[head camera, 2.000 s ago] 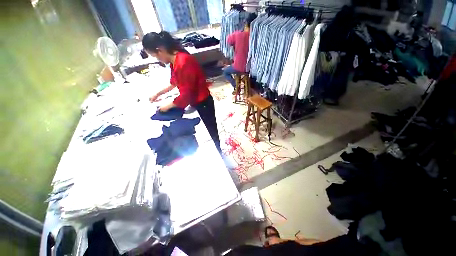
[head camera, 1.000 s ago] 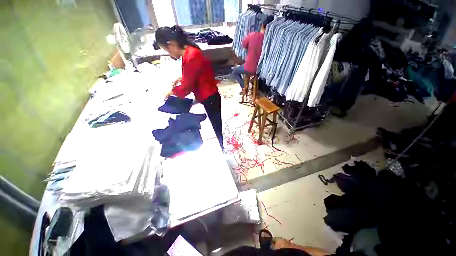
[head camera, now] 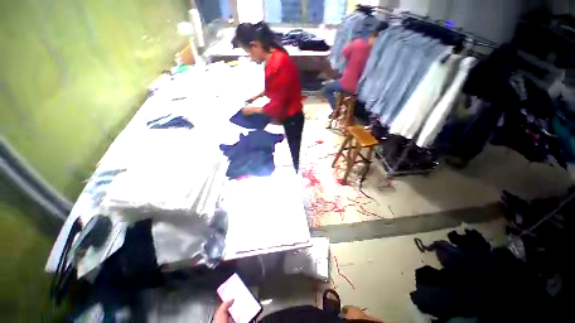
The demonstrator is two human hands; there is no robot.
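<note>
My left hand (head camera: 223, 313) shows at the bottom edge, mostly cut off, with fingers at the left side of a pale, dark-edged mobile phone (head camera: 239, 299). My right hand is not seen. A crumpled navy garment (head camera: 252, 153) lies on the long white table (head camera: 268, 211). A person in red (head camera: 284, 85) stands at the table's right side, with hands on another navy piece (head camera: 250, 118).
White flat stacks (head camera: 161, 186) and clear plastic bags (head camera: 216, 238) lie at the near table end. A wooden stool (head camera: 360, 136), garment rail (head camera: 410, 79), red strands (head camera: 328, 199) and dark heap (head camera: 466, 277) stand or lie right. Another person (head camera: 358, 63) sits behind.
The view has swung left, so the table and rail sit farther right. The phone, earlier only a pale corner at the bottom edge, now shows more fully with my left hand on it.
</note>
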